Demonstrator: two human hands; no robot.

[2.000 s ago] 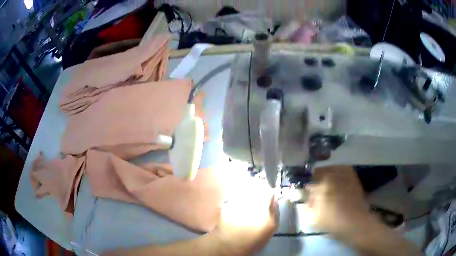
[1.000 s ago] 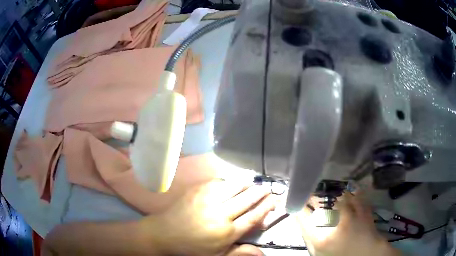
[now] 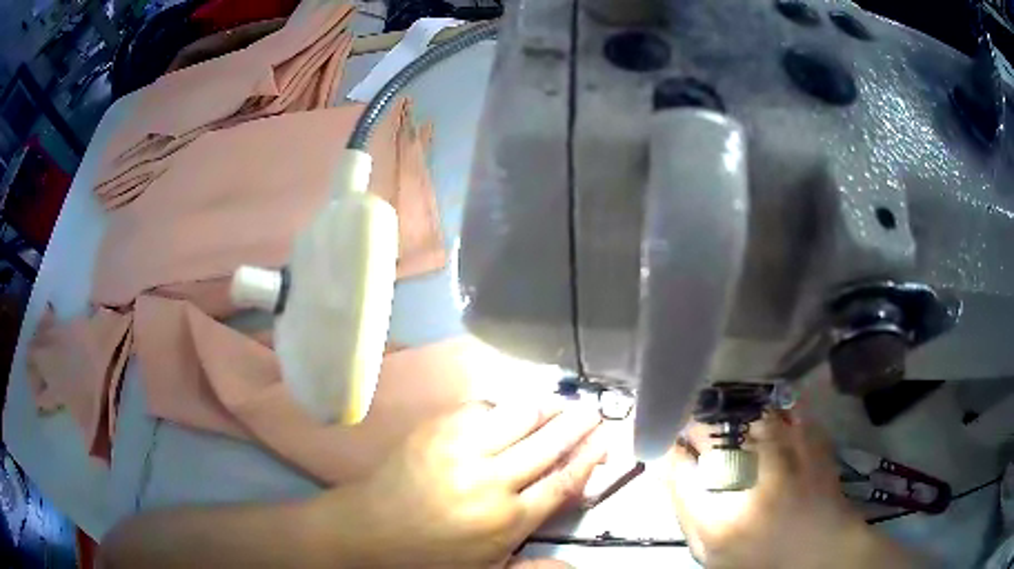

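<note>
Long peach fabric (image 3: 256, 389) lies across the left table and reaches my left hand near the bright needle area. My left hand (image 3: 456, 483) lies flat, fingers slightly apart and pointing at the needle area under the sewing machine head (image 3: 523, 222). Glare hides what is under its fingertips. My right hand (image 3: 767, 495) is right of the needle area, partly behind the pale knurled part (image 3: 727, 468); its fingertips and anything in them are hidden. The needle is hidden by the light grey lever (image 3: 692, 278).
The cream lamp (image 3: 339, 306) on its bendable neck stands left of the machine head. Folded peach pieces (image 3: 245, 206) lie behind it, with a white strip (image 3: 406, 56) at the back. Dark red thread snips (image 3: 906, 486) lie right of my right hand.
Since two seconds ago the view has come closer to the machine. My left hand has flattened with its fingers stretched towards the needle area. In the last second both hands have barely moved.
</note>
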